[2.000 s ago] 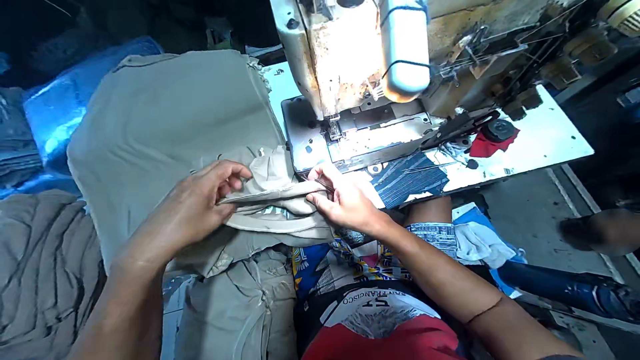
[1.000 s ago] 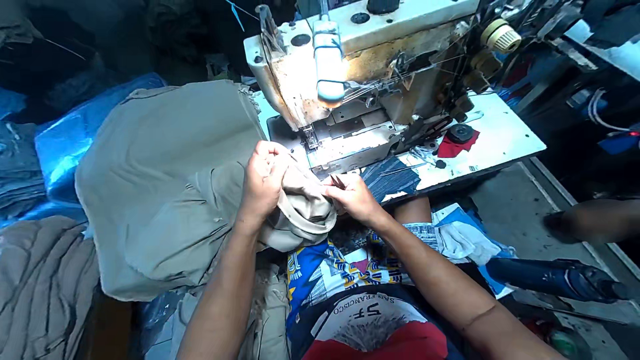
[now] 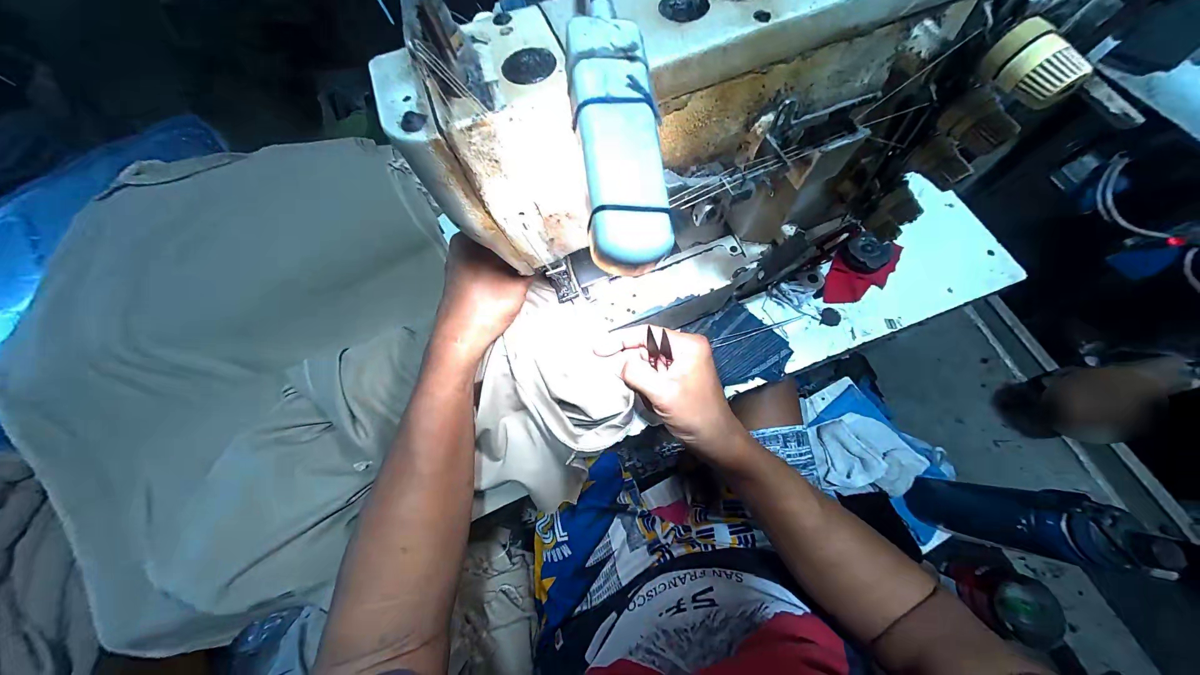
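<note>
A khaki cloth garment spreads over the left side, its bunched part reaching the presser foot of an industrial sewing machine. My left hand presses on the cloth just left of the foot, its fingers partly hidden behind the machine head. My right hand is curled at the cloth's right edge, below and right of the foot, with small dark-bladed thread snips held in it. The blades point up, away from the cloth. Bright lamp light washes out the cloth under the needle.
A dark striped fabric piece and a red cloth with a dark round part lie on the white machine table. Blue plastic and grey fabric sit at the far left. Another person's limb shows at right.
Both hands were lower with the folded cloth between them; my left hand has moved up beside the needle area, and the bunched cloth now reaches the presser foot. The view has come closer to the machine.
</note>
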